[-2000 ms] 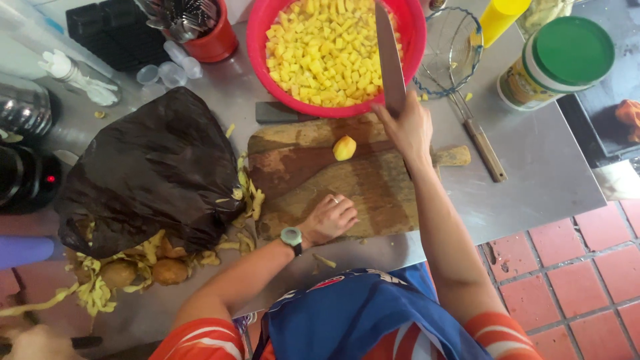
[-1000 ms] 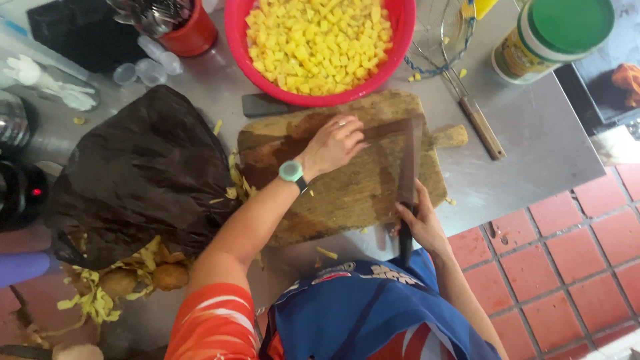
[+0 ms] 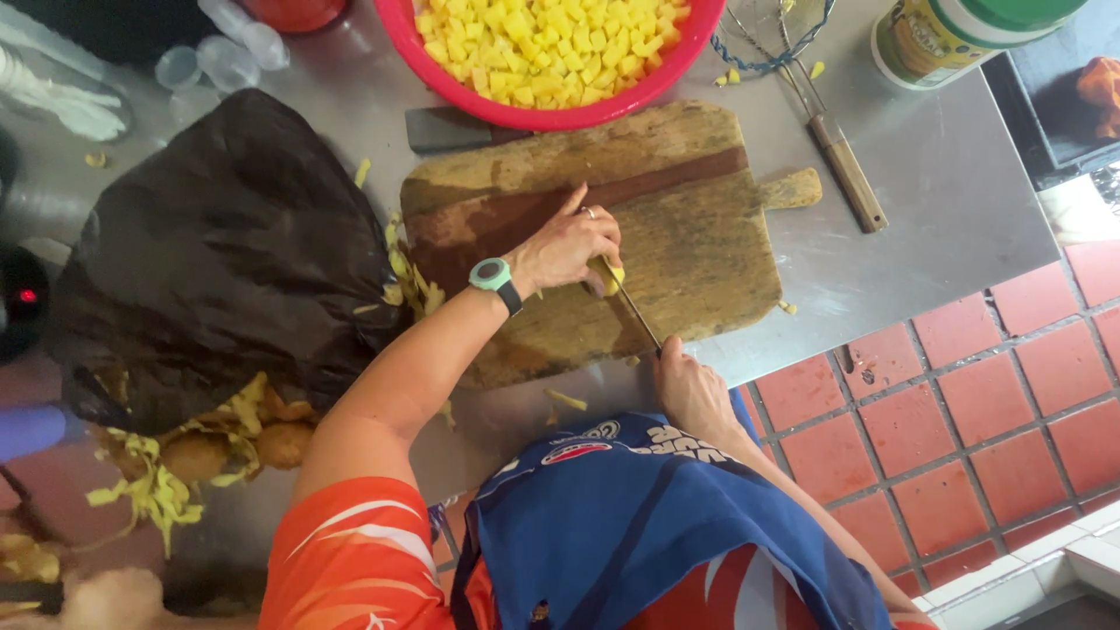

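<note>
My left hand [image 3: 573,248], with a ring and a watch at its wrist, grips a small peeled yellow potato [image 3: 616,278] on the wooden cutting board [image 3: 691,254]. The knife [image 3: 637,312] is seen nearly edge-on, its blade at the potato. My right hand [image 3: 696,381] is shut on the knife's handle at the board's near edge; the handle itself is mostly hidden. Beyond the board stands a red plastic basin [image 3: 560,118] holding many yellow potato cubes [image 3: 551,52].
A black plastic bag [image 3: 227,254] lies left of the board, with peelings [image 3: 166,490] and unpeeled potatoes [image 3: 282,444] below it. A wood-handled strainer [image 3: 847,171] and a green-lidded tub [image 3: 927,44] are at right. Another person's hand [image 3: 114,599] shows at lower left.
The knife, raised near the basin two seconds ago, has come down to the board's near side. My left hand has moved from the board's near edge onto the potato.
</note>
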